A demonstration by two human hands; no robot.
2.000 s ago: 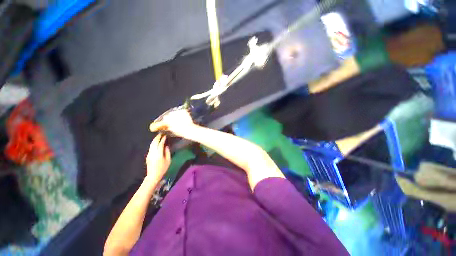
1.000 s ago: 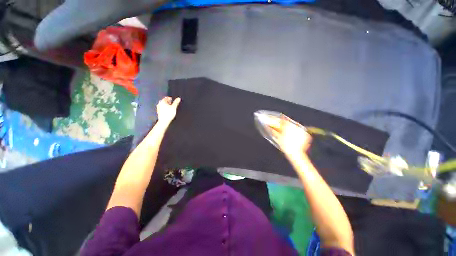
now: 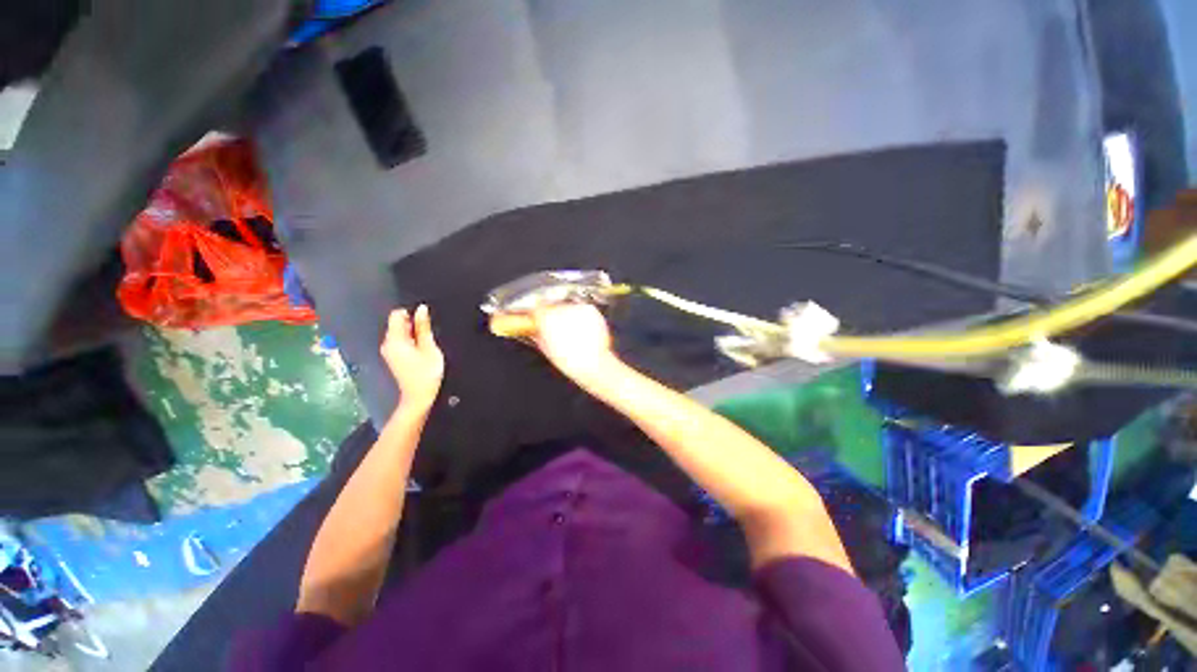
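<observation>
Black trousers lie flat across the near part of the grey padded table, reaching down over its edge in front of me. My right hand is shut on the handle of a silver steam iron, which rests on the trousers near their left part, its tip pointing left. A yellow hose with whitish ties runs from the iron to the right. My left hand is at the left edge of the trousers, fingers raised and apart; no held fabric can be made out.
A dark rectangular patch lies on the table's far left. A crumpled orange-red bag is left of the table. Blue crates stand below right. A white card is at the right end. A grey padded arm spans the upper left.
Since one second ago the iron and my right hand have moved left over the trousers, closer to my left hand. The view has turned and shifted. My left hand appears more open.
</observation>
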